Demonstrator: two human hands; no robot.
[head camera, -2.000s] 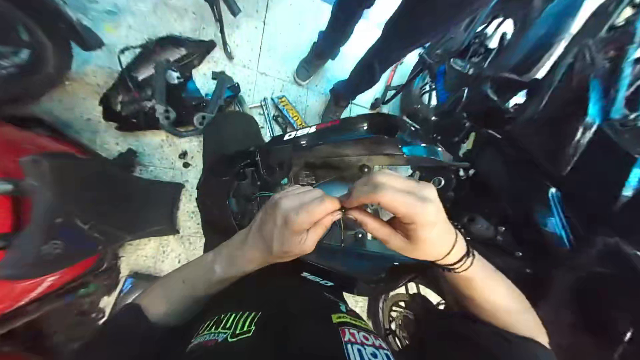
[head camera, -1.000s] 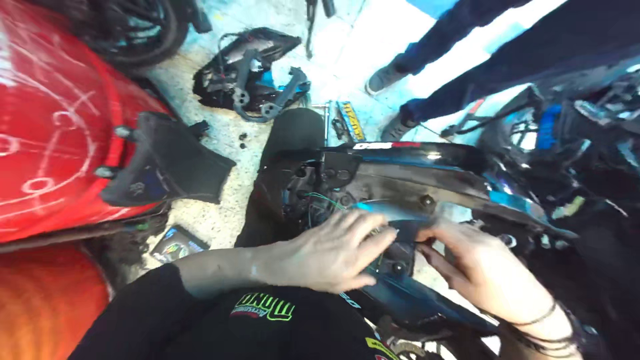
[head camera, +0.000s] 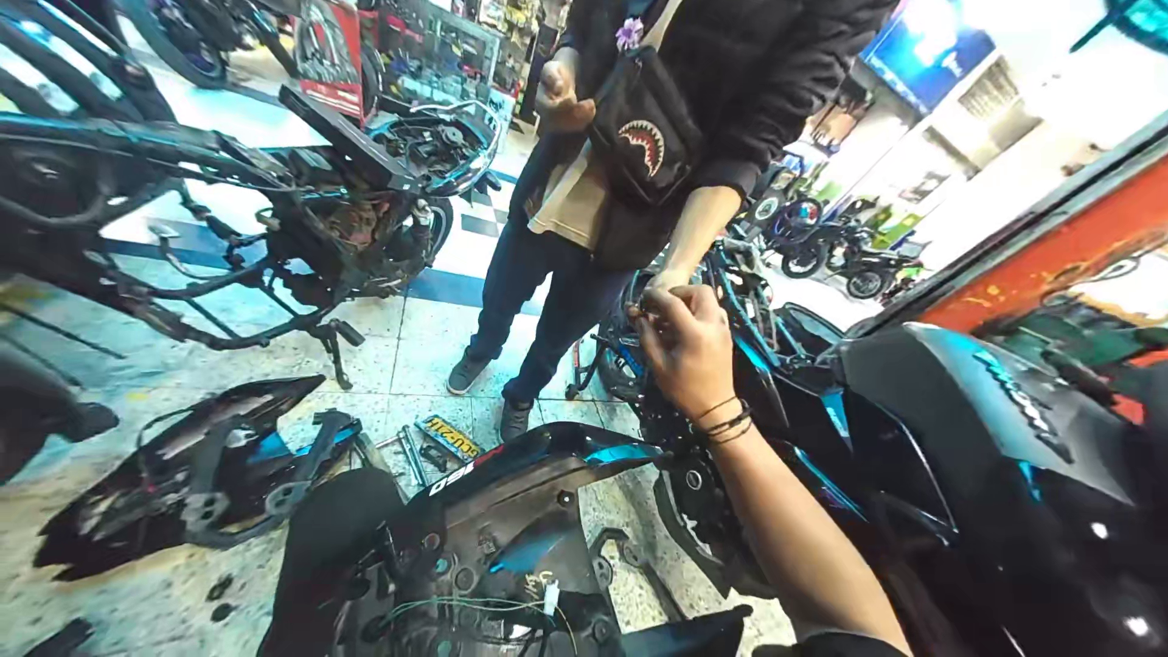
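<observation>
My right hand (head camera: 689, 351), with dark bands at its wrist, is raised with curled fingers in the middle of the view. It overlaps the lowered hand of a standing person (head camera: 673, 276); whether they touch is unclear. Something small and dark may be at my fingertips, but it is too small to tell. My left hand is out of view. Below lies a dark motorcycle tail fairing (head camera: 520, 470), its underside up, with thin green wires (head camera: 474, 602) and a white plug connector (head camera: 550, 598) on it.
A stripped motorcycle frame (head camera: 228, 283) stands at upper left. On the tiled floor lie another dark fairing assembly (head camera: 210, 484), several metal tools (head camera: 412, 456) and a yellow plate (head camera: 449, 438). A dark motorcycle with a grey tank cover (head camera: 1013, 411) stands at right.
My right hand has left the fairing and is now up by the other person's hand. My left hand, over the fairing earlier, has gone out of view. The view has tilted up.
</observation>
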